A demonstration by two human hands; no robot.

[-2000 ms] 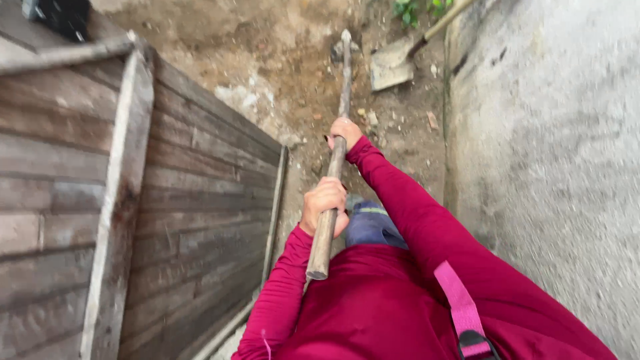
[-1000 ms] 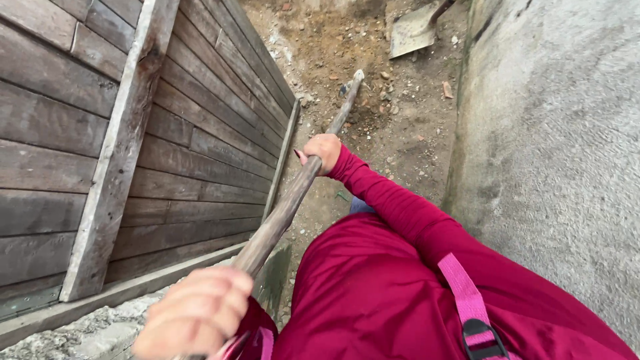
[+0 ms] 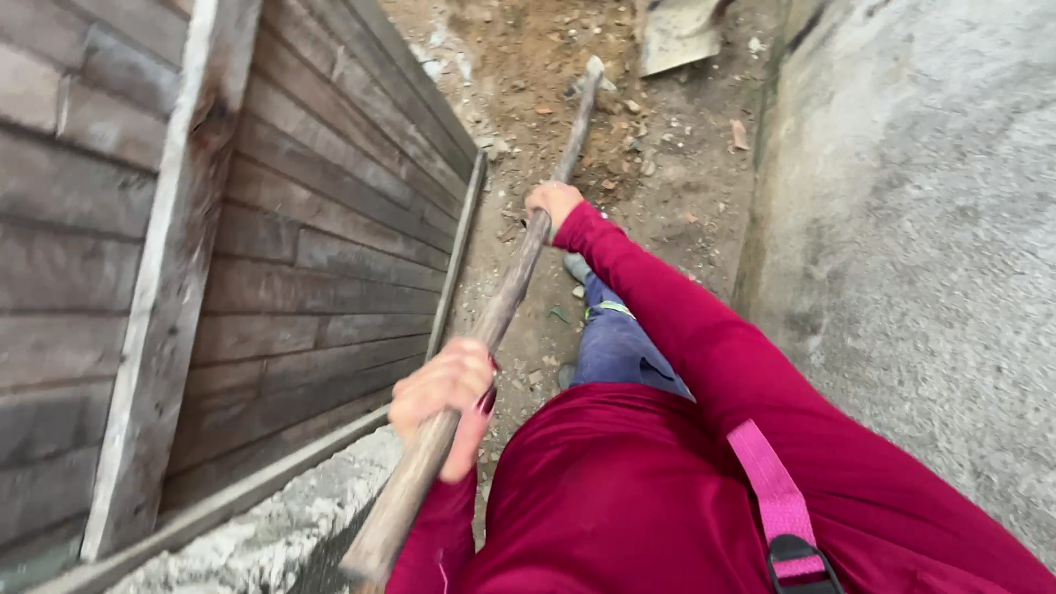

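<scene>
A long wooden handle (image 3: 516, 276) slants from the lower left up to the top centre. At its far end a metal tool head (image 3: 596, 78) rests on or close to the loose soil; its exact shape is unclear, perhaps a pick or hoe. Around the lower part of the handle my left hand (image 3: 443, 396) is closed, with the butt end sticking out below it. Farther along, about midway, my right hand (image 3: 554, 206) grips the same handle. Past the tool head, to its right, the metal blade of a shovel (image 3: 681, 35) lies on the dirt, its handle cut off by the frame.
On the left stands a wooden plank panel (image 3: 272, 272) with a thick upright beam (image 3: 169, 272). A rough concrete wall (image 3: 916, 206) rises on the right. Broken concrete (image 3: 289, 520) lies at the lower left. Soil with stones and rubble (image 3: 693, 181) covers the narrow passage.
Compared with one second ago, my left hand has moved from the lower left towards my body and up along with the handle. Both hands hold the handle in all frames.
</scene>
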